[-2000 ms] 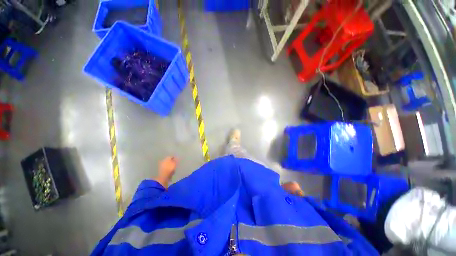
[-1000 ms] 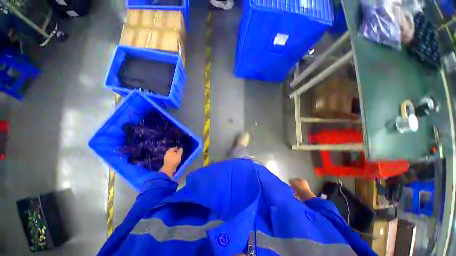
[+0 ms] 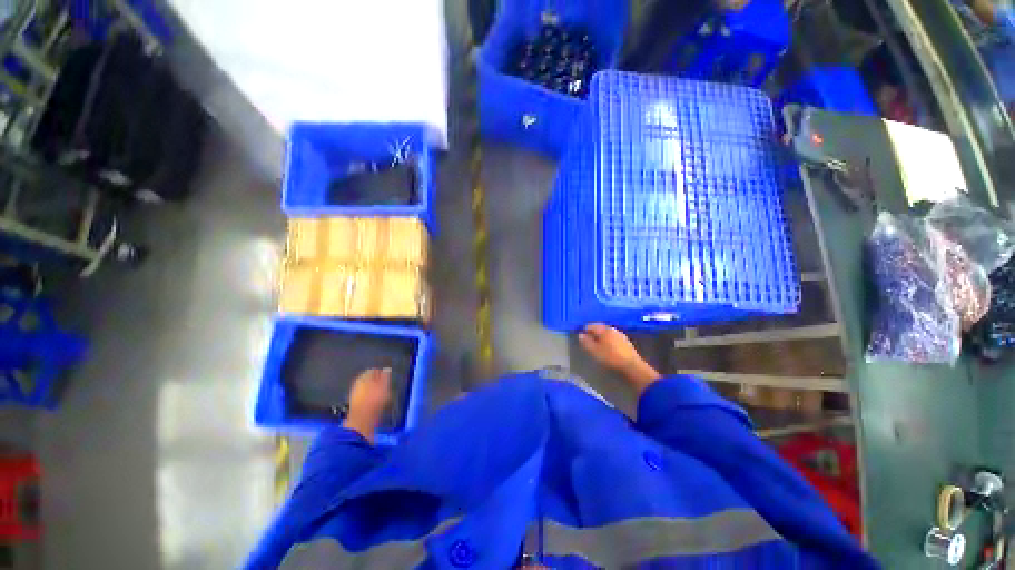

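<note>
My left hand (image 3: 370,399) is over a blue bin (image 3: 265,379) at the lower left, which holds a flat black sheet or tray (image 3: 323,367). It seems to hold nothing; whether it touches the sheet is unclear. My right hand (image 3: 607,343) is at the near lower corner of a stack of blue crates with a grid top (image 3: 696,200). Its fingers are partly curled, and I cannot tell whether they touch the stack.
Cartons (image 3: 354,267) and another blue bin (image 3: 356,204) stand beyond the near bin. A large white board (image 3: 334,56) is at the top left. A blue bin of dark assemblies (image 3: 551,61) is ahead. The green bench (image 3: 907,429), with plastic bags (image 3: 913,295), is at right.
I have moved forward along the aisle. The bin of dark purple contents has left the view, the crate stack is now close, and my right hand has come up to its near corner.
</note>
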